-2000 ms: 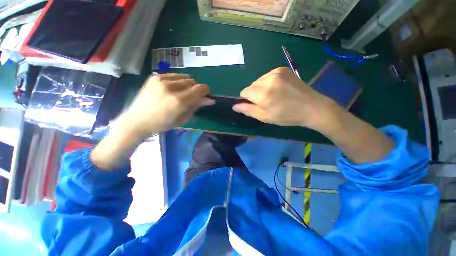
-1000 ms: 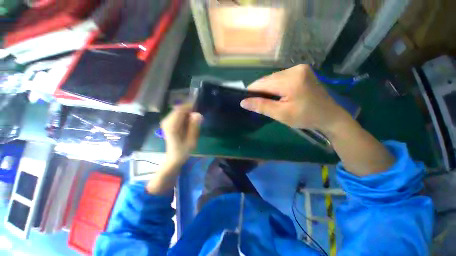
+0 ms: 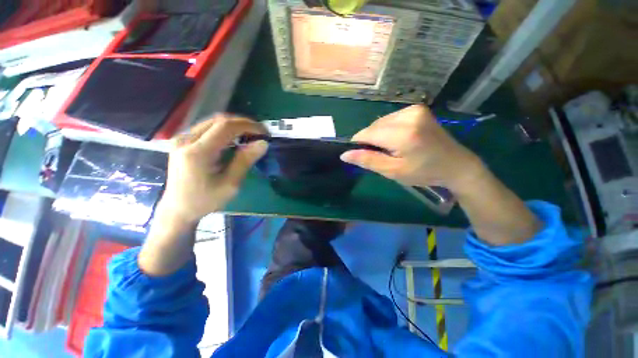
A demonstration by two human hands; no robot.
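Note:
A black tablet (image 3: pixel 311 168) is held up over the green mat, its upper edge towards the top of the view and its glossy face tilted steeply. My left hand (image 3: pixel 210 164) pinches its upper left corner between thumb and fingers. My right hand (image 3: pixel 413 148) pinches its upper right corner. A white label sheet (image 3: pixel 308 126) with grey squares lies behind it, partly hidden by the tablet and my left hand.
A beige instrument (image 3: pixel 343 52) with a lit screen stands at the back. Red trays (image 3: pixel 192 70) with black tablets are stacked at left, above a shiny wrapped stack (image 3: pixel 112 183). A grey-framed slab (image 3: pixel 437 198) lies partly under my right wrist. A blue cable (image 3: pixel 462 123) lies at right.
The tablet was held nearly edge-on, then hung with its face showing while my left hand was lower and blurred. Now my left hand has moved up and left and grips its upper left corner.

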